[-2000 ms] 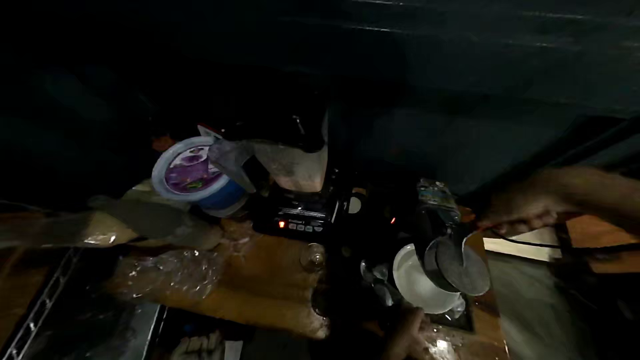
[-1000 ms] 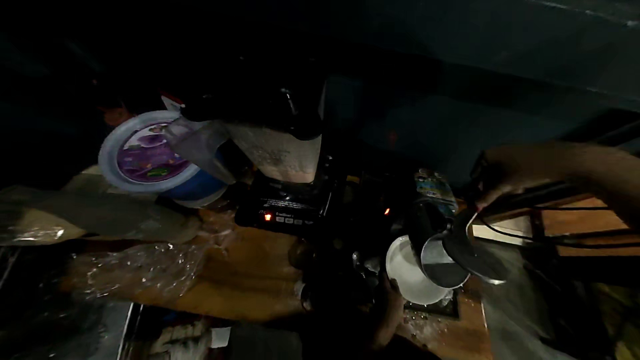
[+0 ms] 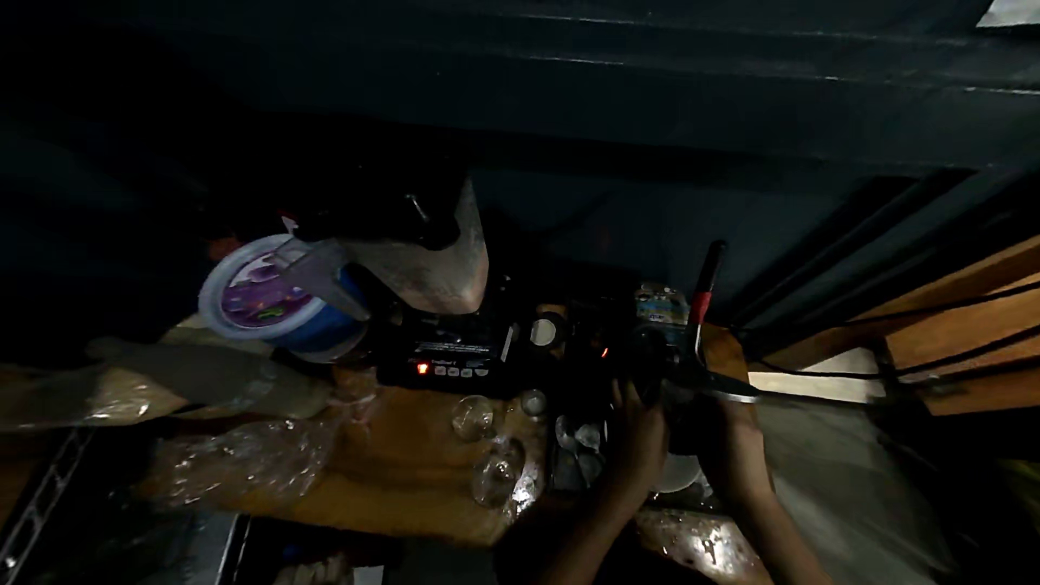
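Note:
In the dim light both my hands are at the right of the wooden table. My left hand point(image 3: 639, 422) reaches forward beside a dark vessel; whether its fingers hold it cannot be told. My right hand point(image 3: 727, 435) is close to it on the right, its fingers hidden in shadow under a pan-like metal utensil point(image 3: 723, 385). A black and red handle point(image 3: 704, 301) stands up behind the hands. A white bowl point(image 3: 676, 474) lies partly hidden between my forearms. Left of my hands, a dark tray point(image 3: 578, 455) holds several pale pieces.
A dark appliance with a lit control panel point(image 3: 451, 366) stands behind the wooden tabletop point(image 3: 398, 463). To its left are a round tub with a purple lid point(image 3: 264, 296) and crumpled clear plastic point(image 3: 244, 463). Clear round cups point(image 3: 474, 418) lie near the middle.
My right hand has moved from the utensil's far side to the near side, beside my left hand. The white bowl, in plain sight before, is now mostly covered by my hands.

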